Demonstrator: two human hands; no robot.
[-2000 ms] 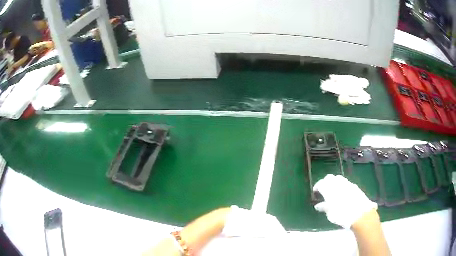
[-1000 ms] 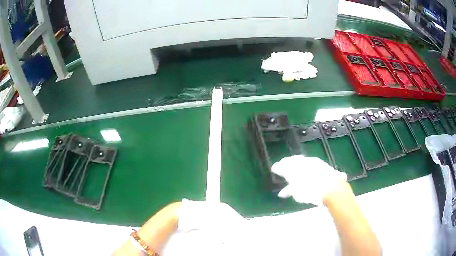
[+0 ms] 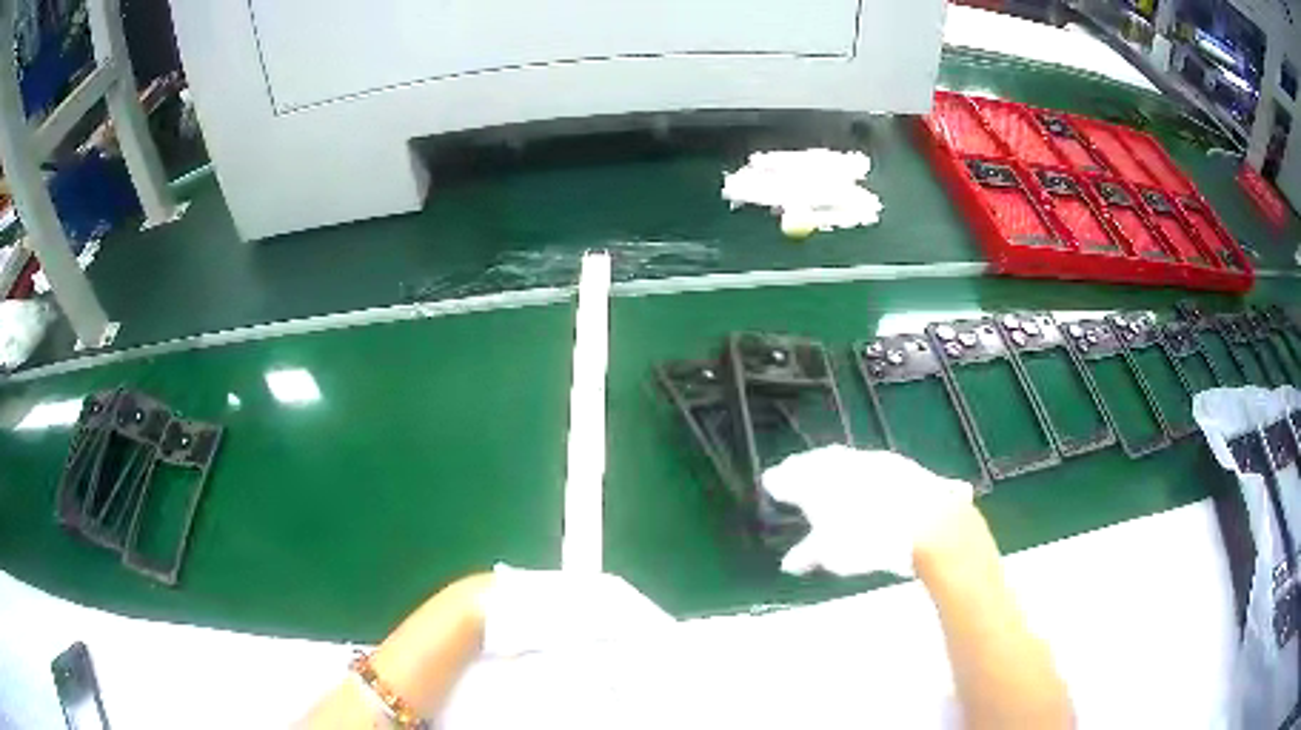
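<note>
My right hand [image 3: 868, 511], in a white glove, is closed around the near end of black phone frames [image 3: 778, 365] on the green belt. Another tilted frame [image 3: 691, 377] shows at their left; the count is hidden by blur and the hand. A slanting row of phone frames [image 3: 992, 342] lies to the right. My left hand [image 3: 564, 630], also white-gloved, is at the near end of the white guide strip [image 3: 588, 414]. Its fingers blend into the white cover, so its grip is unclear. A fanned group of frames [image 3: 174, 492] lies at the left of the belt.
A single frame [image 3: 79, 685] lies on the white cover at bottom left. Beyond the belt are a crumpled white heap [image 3: 806, 188], a red tray [image 3: 1099, 193] holding frames, and a light-grey machine [image 3: 571, 57]. Dark frames on white [image 3: 1270, 499] are at the right edge.
The view has turned right. The frames at my right hand have moved closer to the strip, with one now showing at their left. The left group looks more fanned out than at first.
</note>
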